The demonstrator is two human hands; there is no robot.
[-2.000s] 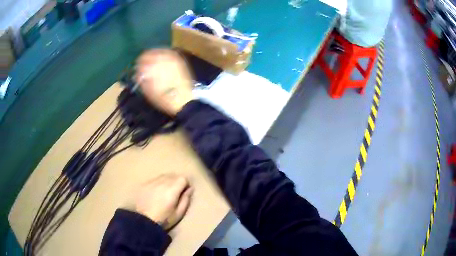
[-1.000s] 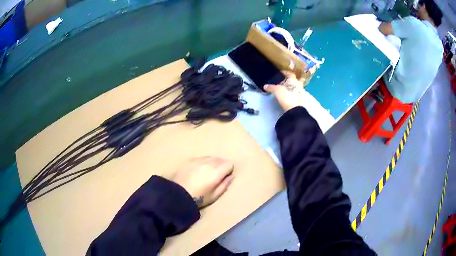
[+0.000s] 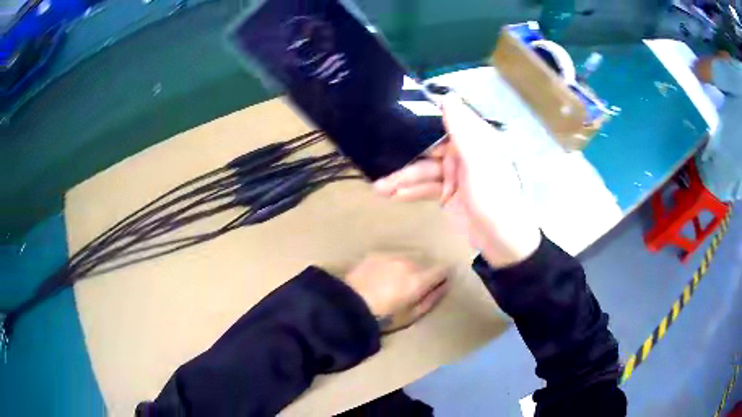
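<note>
My right hand [image 3: 472, 179] holds a dark flat rectangular device [image 3: 346, 85], which looks like a phone, by its lower right end, raised above the bench. Its glossy face shows reflections. My left hand [image 3: 399, 289] rests on the tan cardboard sheet [image 3: 187, 305] with its fingers curled in; no object shows in it. A bundle of black cables [image 3: 154, 213] lies across the cardboard, with several black controller housings [image 3: 272, 183] side by side. The device hides the coiled ends of the cables.
An open brown carton [image 3: 541, 89] with a white ring-shaped item [image 3: 557, 59] stands on the bench at the right, beside a white sheet [image 3: 594, 199]. A person [image 3: 724, 122] is at the right edge by a red stool [image 3: 687, 212]. Blue things show at the upper left.
My right hand has lifted the dark device from beside the carton and brought it left, over the coiled cables. My left hand stays on the cardboard. The view has shifted.
</note>
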